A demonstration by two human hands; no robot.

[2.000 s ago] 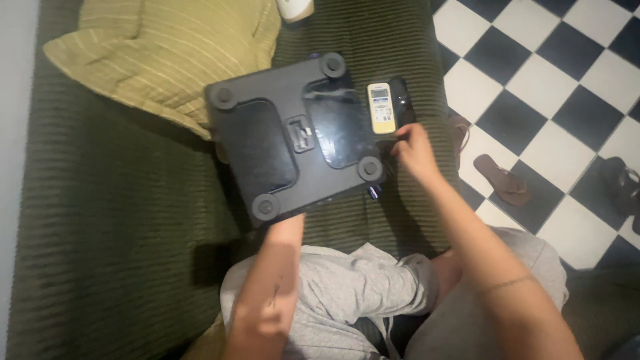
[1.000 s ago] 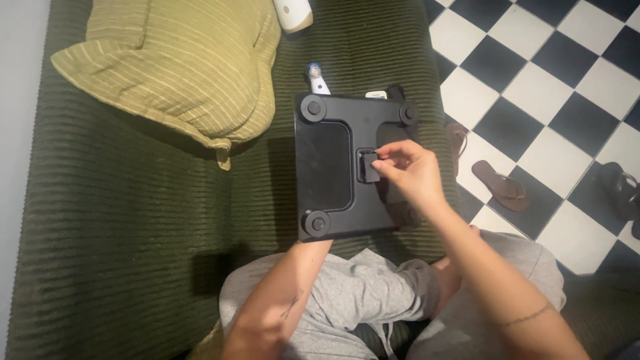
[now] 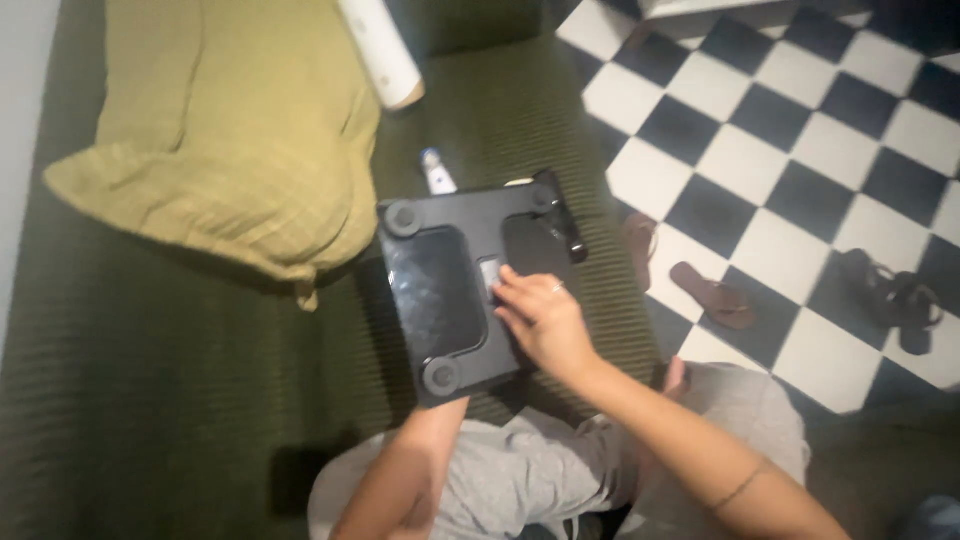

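Note:
A black bathroom scale, its underside with round feet facing up, is tilted above the green corduroy sofa. My left forearm reaches under its near edge; my left hand is hidden beneath it. The fingertips of my right hand touch the small battery compartment cover at the middle of the underside; whether they grip it cannot be told. Just past the far edge lies an electric toothbrush head and handle. A dark glossy object shows beside the scale's far right corner.
A yellow-green cushion lies at the left on the green corduroy sofa, with a white cylindrical container beyond it. Brown flip-flops and dark sandals are on the checkered floor at the right.
My right hand has moved from beside the yellow device to the middle of the scale's underside. The scale has shifted right and tilted. The view has moved.

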